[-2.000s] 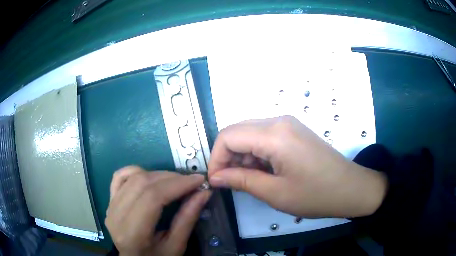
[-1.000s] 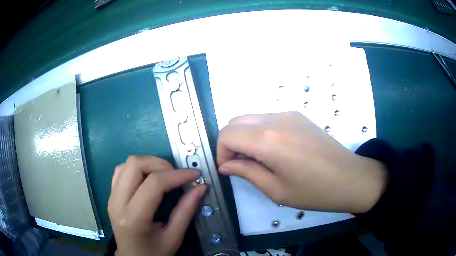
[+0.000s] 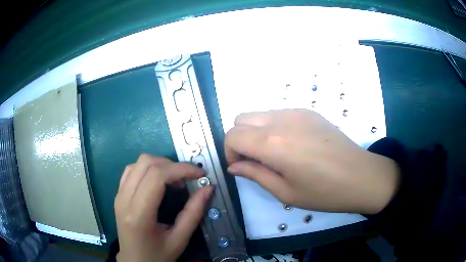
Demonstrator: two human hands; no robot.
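A long grey metal fixture bar (image 3: pixel 187 110) lies slightly tilted on the green bench. Round shiny parts sit in its lower seats, one of them (image 3: pixel 204 182) between the thumb and forefinger of my left hand (image 3: pixel 196 179). The thumb rests at the bar beside this part; the forefinger is just above it. My right hand (image 3: pixel 306 158) is to the right of the bar, over the white sheet (image 3: pixel 265 92), thumb and forefinger close together. Whether it holds a tiny part is hidden. Several small round parts (image 3: pixel 282 226) lie on the sheet.
A beige board (image 3: pixel 51 158) lies at the left, with a ribbed clear tray (image 3: pixel 7 169) at the far left edge. A white rail (image 3: pixel 127 53) curves behind the bar, with the green belt (image 3: pixel 117 25) beyond. A thin metallic tool (image 3: pixel 452 64) lies at the right edge.
My right hand has moved away from the bar to the right. My left fingers have spread around the round part, which now shows in the bar. An object on the belt has left view at the top.
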